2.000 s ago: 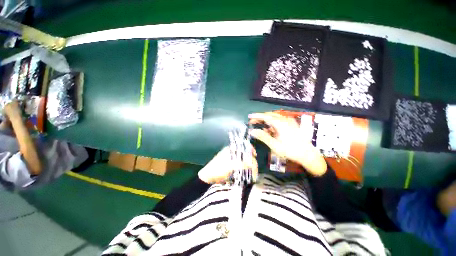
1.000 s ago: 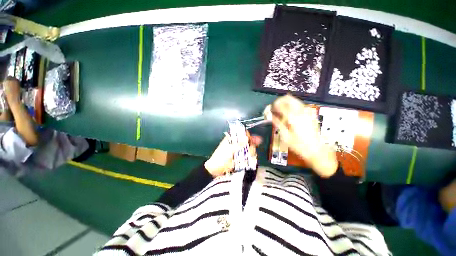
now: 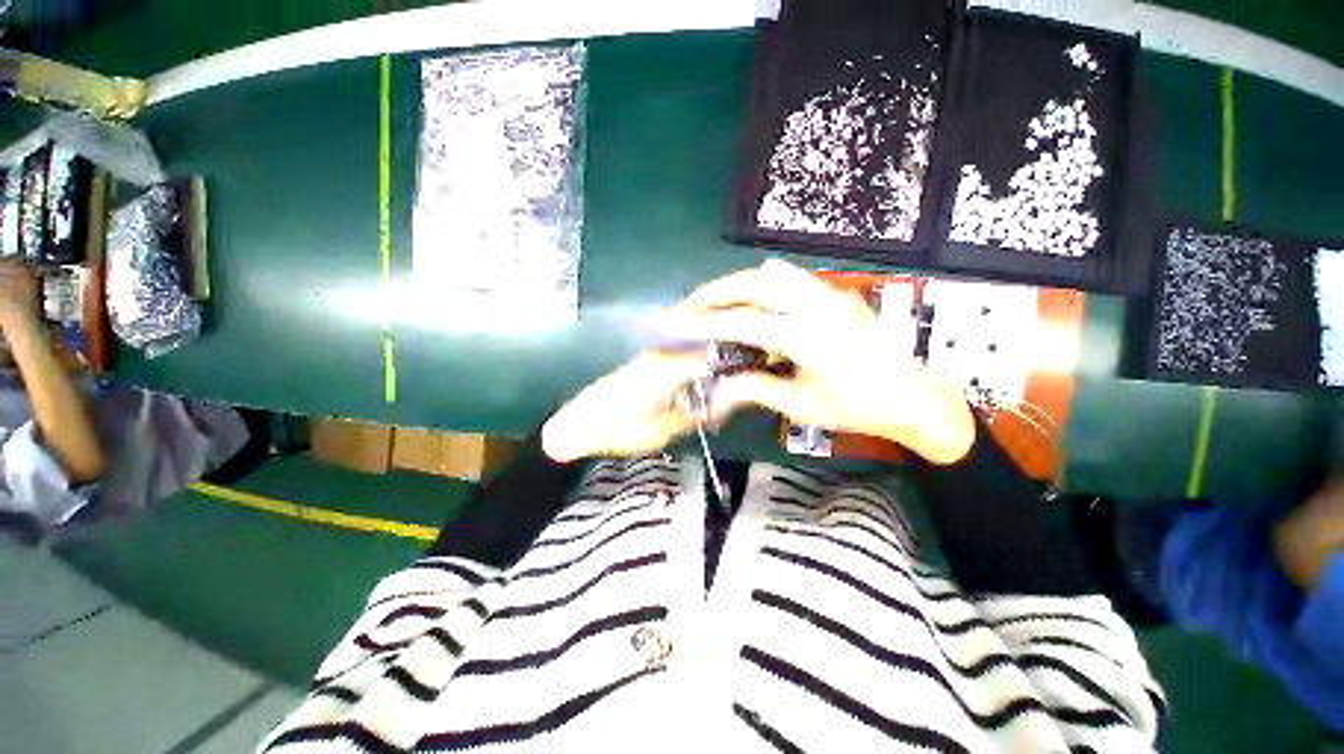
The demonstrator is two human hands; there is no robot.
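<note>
My left hand (image 3: 631, 408) is closed around a bundle of thin silvery strips (image 3: 708, 427) in front of my body; only a little of the bundle shows below the fingers. My right hand (image 3: 826, 361) reaches over from the right and meets my left hand around the bundle. A small dark thing (image 3: 737, 357) shows between the hands; I cannot tell what it is. The orange-red board (image 3: 1054, 346) with its white fixture plate (image 3: 985, 336) lies right of my hands, partly behind my right hand and forearm. Thin pale strips (image 3: 1017, 410) lie on it.
Two black trays (image 3: 951, 148) of small white and pale parts stand beyond the board. A clear bag of strips (image 3: 498, 184) lies to the left. A neighbour's black tray (image 3: 1216, 302) is at right. People's arms (image 3: 59, 398) show at far left and right (image 3: 1253, 597). Cardboard boxes (image 3: 395, 446) are below the bench.
My right hand has come back left and down from beside the board, where it held thin strips, onto my left hand. The bundle is now mostly covered. The view has shifted slightly.
</note>
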